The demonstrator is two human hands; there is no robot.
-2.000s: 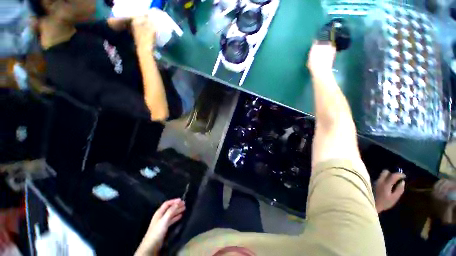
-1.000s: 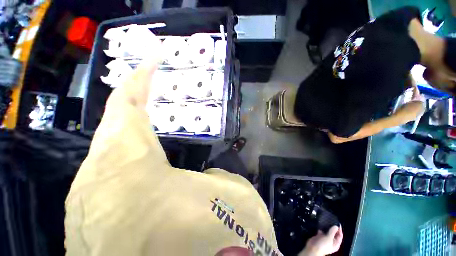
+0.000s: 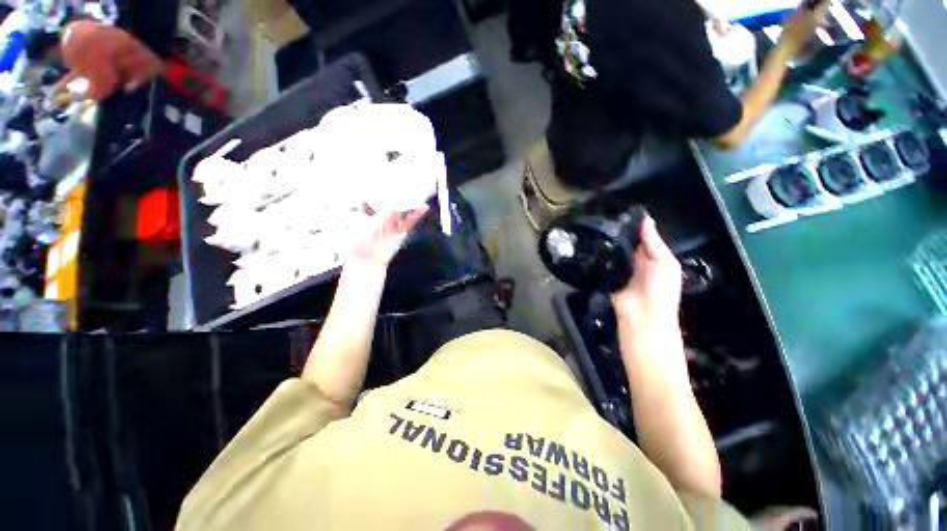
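Observation:
My left hand (image 3: 386,230) holds a white housing shell (image 3: 393,156) from below, over the right part of the housing crate (image 3: 278,309). The shell's closed side with a small hole faces up, and a thin arm sticks out at its right. My right hand (image 3: 652,272) grips a glossy black inner module (image 3: 584,257) with a pale centre, above the black-parts crate (image 3: 577,330). The two parts are apart. My fingers partly hide behind the module.
Rows of white shells (image 3: 272,223) fill the housing crate. A coworker in black (image 3: 613,93) stands ahead at the bench. On the green bench (image 3: 805,285) a row of part-assembled units (image 3: 839,174) and clear blister trays (image 3: 898,410) lie at right. A red bin (image 3: 158,215) is at far left.
My left hand has lifted a shell from the crate and moved right with it. My right hand has raised the black module out from the black-parts crate. The view has turned.

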